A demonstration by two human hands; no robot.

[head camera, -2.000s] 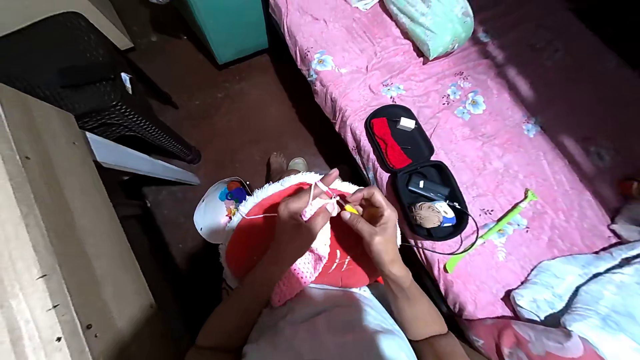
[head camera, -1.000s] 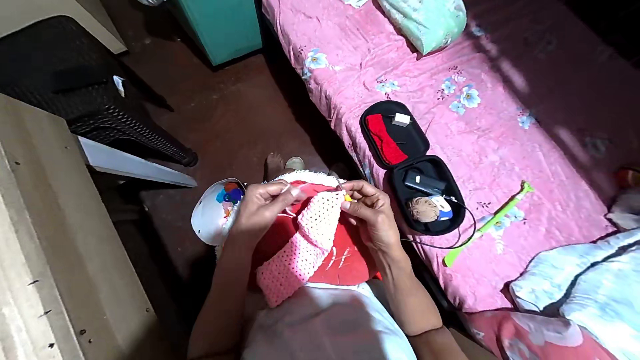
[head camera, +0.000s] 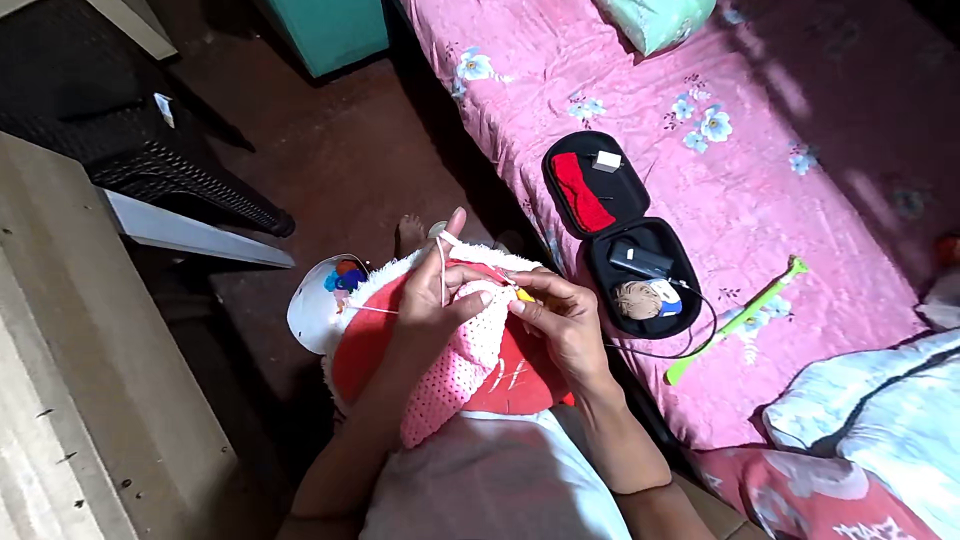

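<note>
A pink-and-white crocheted piece (head camera: 457, 367) hangs between my hands over a red cushion with a fluffy white edge (head camera: 367, 337). My left hand (head camera: 431, 296) pinches the piece's upper edge with the thumb, and white yarn (head camera: 442, 270) loops around its raised index finger. In my right hand (head camera: 559, 307) is a crochet hook with a yellow handle (head camera: 525, 295), its tip at the edge of the work. The yarn runs left toward a white container (head camera: 307, 307) holding colourful balls, partly hidden by the cushion.
On the pink flowered bedsheet (head camera: 675, 202) to the right lie an open black case (head camera: 645, 330) with a power bank and yarn inside, a cable, and a green strip (head camera: 739, 319). A black woven plastic chair (head camera: 187, 165) and wooden furniture (head camera: 97, 360) stand at left.
My left index finger has risen with yarn around it, and my left hand has moved closer to my right. The crocheted piece hung more openly displayed a second ago.
</note>
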